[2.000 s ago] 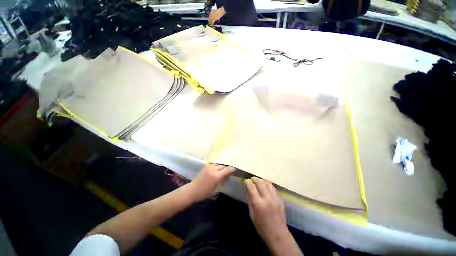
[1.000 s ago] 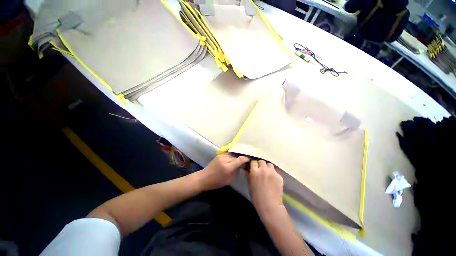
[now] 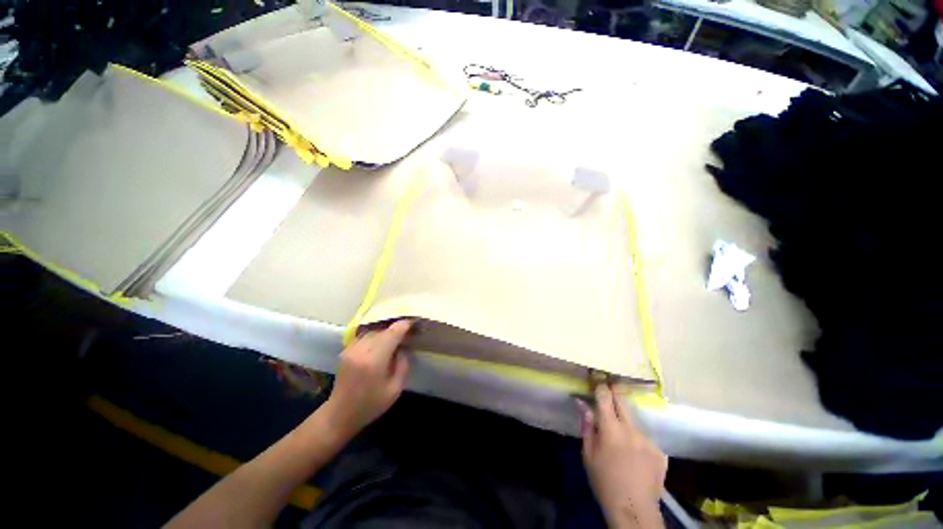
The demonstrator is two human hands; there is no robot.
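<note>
A beige bag panel with yellow binding on its sides lies on the table in front of me. Its near edge is partly open, showing a dark gap and a yellow line below. My left hand grips the panel's near left corner, thumb and fingers at the opening. My right hand is at the near edge close to the right corner, with its fingertips at the opening; parts of them are hidden by the panel edge.
Two stacks of panels lie at the left and back left. A dark cord tangle lies at the back. A white scrap sits beside a black fabric heap. Yellow-edged pieces show below the table's edge at right.
My right hand has moved right along the near edge, away from my left hand, which stays at the left corner. The view has turned, and the whole near opening now shows.
</note>
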